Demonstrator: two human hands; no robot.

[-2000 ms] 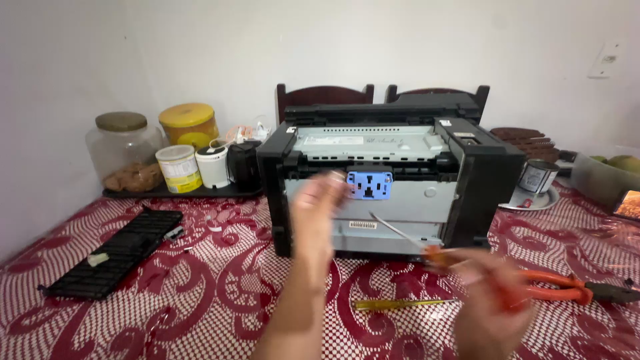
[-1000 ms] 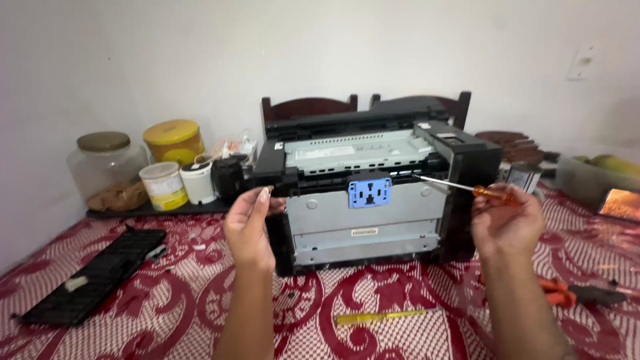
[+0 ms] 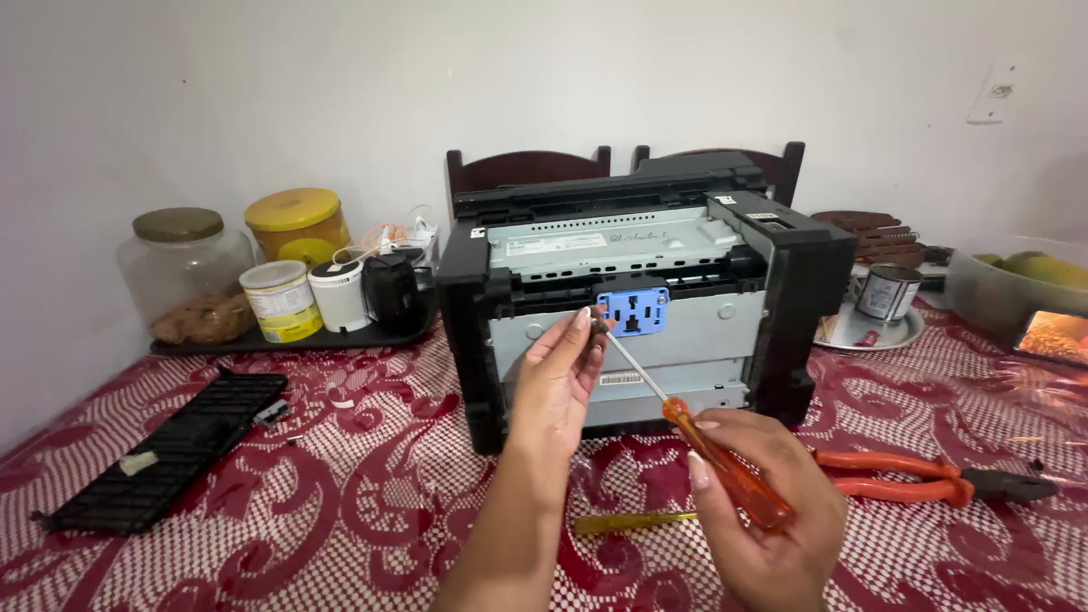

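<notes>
My right hand (image 3: pixel 765 501) holds a screwdriver with an orange translucent handle (image 3: pixel 735 472), its shaft slanting up to the left. The tip meets the fingertips of my left hand (image 3: pixel 561 365), which pinch something small and dark (image 3: pixel 597 326); what it is cannot be made out. Just behind those fingers is a blue plastic part (image 3: pixel 639 311) on the opened side of a black printer (image 3: pixel 820 289). Grey metal panels (image 3: pixel 697 336) show around it. A second screwdriver with a yellow handle (image 3: pixel 625 522) lies on the tablecloth between my forearms.
Orange-handled pliers (image 3: pixel 901 489) lie at the right. A black slatted plastic panel (image 3: pixel 170 450) rests at the left. Behind it, a dark tray (image 3: pixel 374 338) bears a jar and several containers. At the right are a can (image 3: pixel 888 291) on a metal plate, a fruit bowl (image 3: pixel 977 289) and a lit phone (image 3: pixel 1054 337).
My left hand has moved from the printer's left edge to beside the blue part. The orange screwdriver's tip has come down from the printer's upper slot to my left fingertips.
</notes>
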